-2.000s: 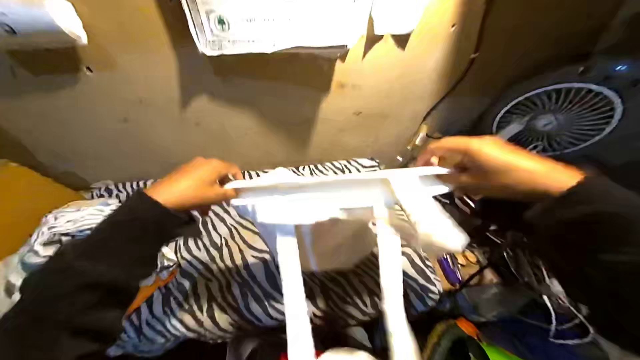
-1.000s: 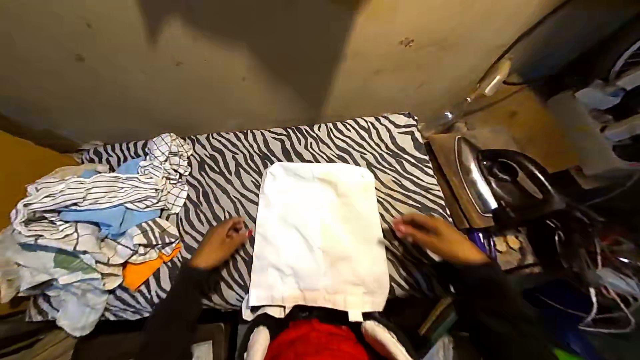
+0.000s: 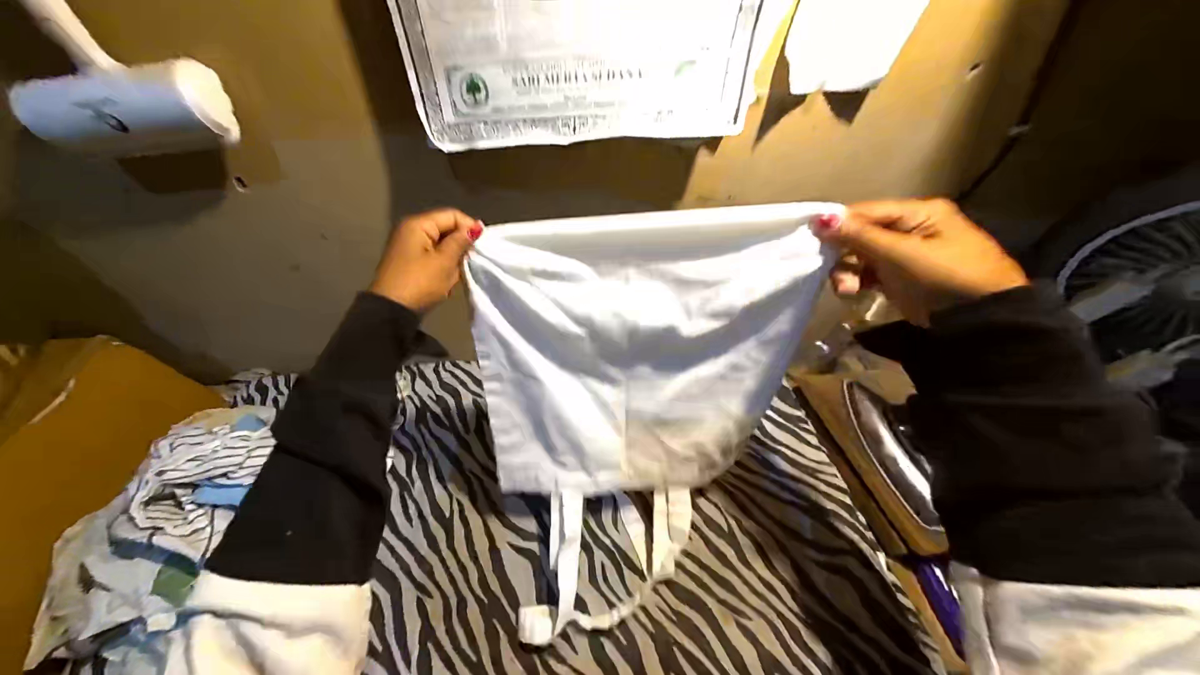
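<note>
My left hand [image 3: 427,255] pinches one upper corner of a white cloth piece [image 3: 647,347], and my right hand [image 3: 914,246] grips the opposite corner. Between them the cloth's upper edge is stretched nearly straight, while its body sags in folds. From its lower edge hang several narrow white straps [image 3: 568,562], reaching down in front of the zebra-print cover [image 3: 450,562]. Whether the straps touch the cover, I cannot tell.
A heap of crumpled clothes [image 3: 169,506] lies at the left beside a brown cardboard surface [image 3: 56,469]. At right are an iron [image 3: 891,450], partly behind my sleeve, and a fan [image 3: 1144,272]. A white lamp [image 3: 122,103] and printed sheets [image 3: 581,66] are on the wall.
The white cloth lay flat on the zebra-print cover a second ago, with both hands beside it. Now both hands hold it up by its corners. The view has tilted up.
</note>
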